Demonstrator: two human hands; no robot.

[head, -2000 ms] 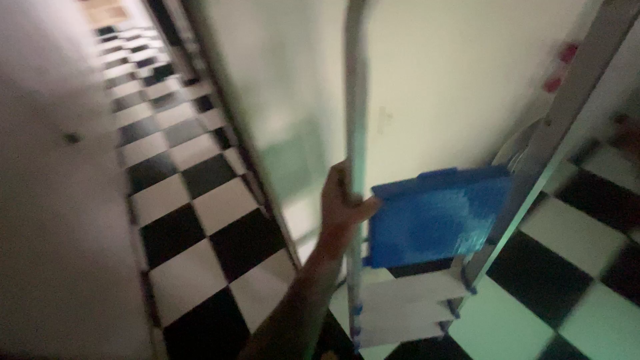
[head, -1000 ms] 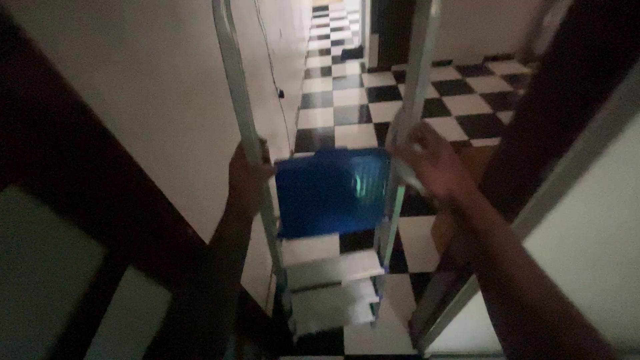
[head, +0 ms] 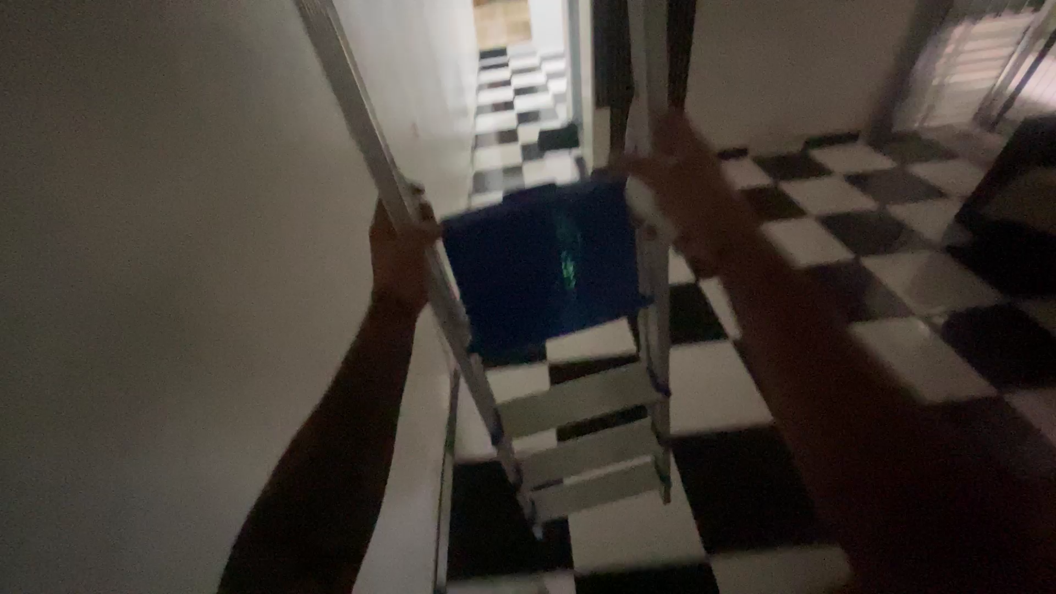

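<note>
An upright metal stepladder stands or hangs in front of me, with a blue plastic top platform point(head: 544, 268) between its side rails and several pale flat steps point(head: 577, 400) below. My left hand point(head: 402, 252) is wrapped around the left rail point(head: 355, 115), level with the platform's upper left corner. At the right rail point(head: 652, 58), beside the platform's upper right corner, is my right hand point(head: 681, 186); it is dark and blurred, and how its fingers lie on the rail cannot be made out. Whether the ladder's feet touch the floor is unclear.
A pale wall point(head: 206, 247) runs close along the left. Black and white checkered floor point(head: 742, 379) extends ahead into a lit passage past a door frame point(head: 580, 82). At the right edge is a dark piece of furniture point(head: 1011, 198), with a bright slatted opening point(head: 982, 70) behind it.
Two seconds ago only one hand showed on the ladder; now both hands are at its rails. The view has swung and moved out from between dark door frames toward the passage.
</note>
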